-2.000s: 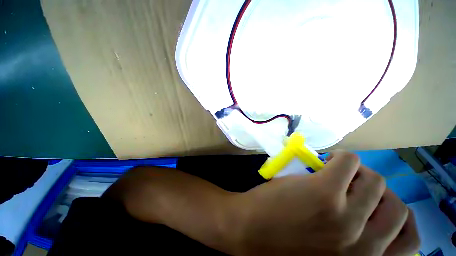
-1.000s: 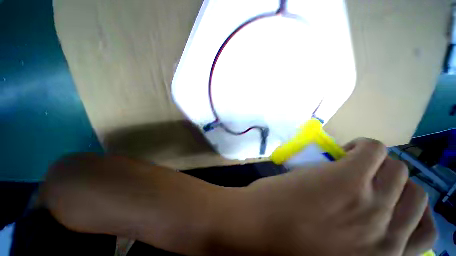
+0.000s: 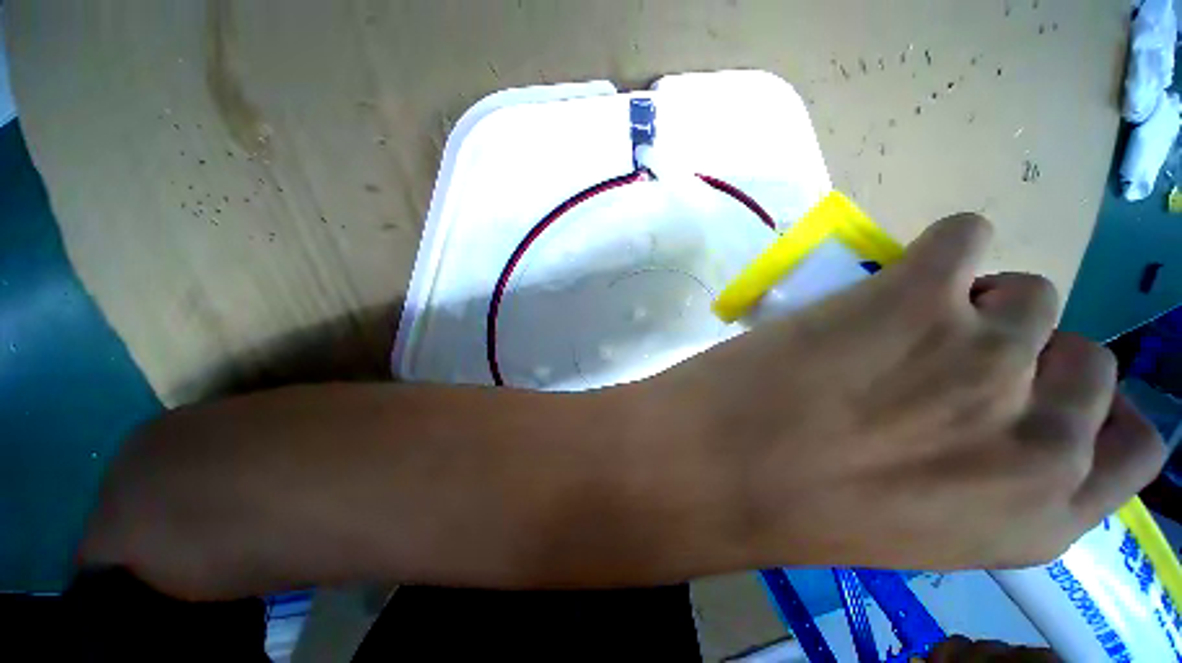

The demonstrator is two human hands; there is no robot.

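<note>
My left hand (image 3: 894, 402) is closed around the caulking gun's front part, with its yellow front frame (image 3: 793, 259) over the right side of the white panel (image 3: 570, 143). The white cartridge with blue print (image 3: 1082, 596) shows below my hand. A small part of my right hand (image 3: 992, 650) shows at the bottom edge; its grip is hidden. A red and black wire (image 3: 503, 285) curves on the panel to a dark strip (image 3: 642, 119) at its top edge. A white patch interrupts the wire right of the strip; the nozzle tip cannot be made out. My forearm hides the panel's lower part.
The panel lies on a large stained cardboard sheet (image 3: 324, 156). Green surface (image 3: 46, 337) shows at the left and right. White crumpled lumps (image 3: 1147, 156) lie at the far right edge. Blue bars (image 3: 849, 615) are below the bench edge.
The view now shows the panel's other end, with the dark strip at its top edge. The gun's front appears higher over the panel. My left hand still holds it; the printed cartridge now shows.
</note>
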